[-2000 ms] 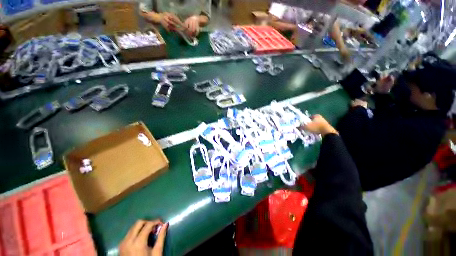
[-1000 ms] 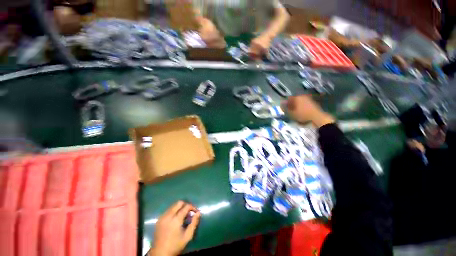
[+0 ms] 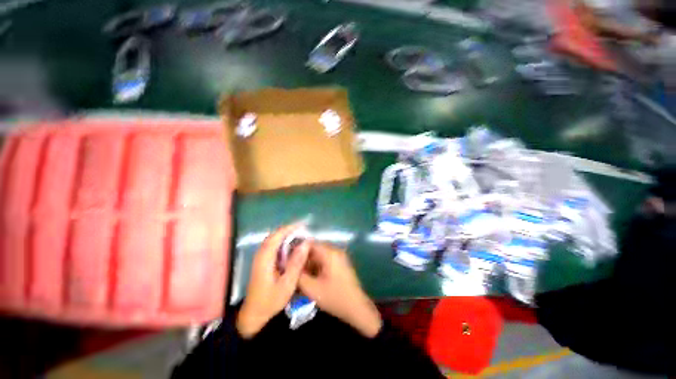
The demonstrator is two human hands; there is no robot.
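Observation:
My left hand point(image 3: 268, 280) and my right hand point(image 3: 339, 287) meet over the front edge of the green surface. Between them they hold a looped product point(image 3: 301, 309); its blue-and-white end shows below the fingers, and a whitish curved part shows at the left fingertips. The fingers cover its middle, and the view is blurred. A heap of looped products point(image 3: 482, 211) lies to the right of my hands. A shallow cardboard box point(image 3: 296, 155) behind them holds a few small white parts point(image 3: 330, 122).
A pink-red compartment tray point(image 3: 122, 215) lies at the left, beside the box. Scattered looped products point(image 3: 132, 74) lie on the green belt behind a pale rail point(image 3: 378, 142). A red stool point(image 3: 465, 337) stands below the front edge. A dark sleeve point(image 3: 623, 296) is at the right.
My right hand has come back from the far side of the heap to my left hand, and a looped product is now between them. The view has tilted down.

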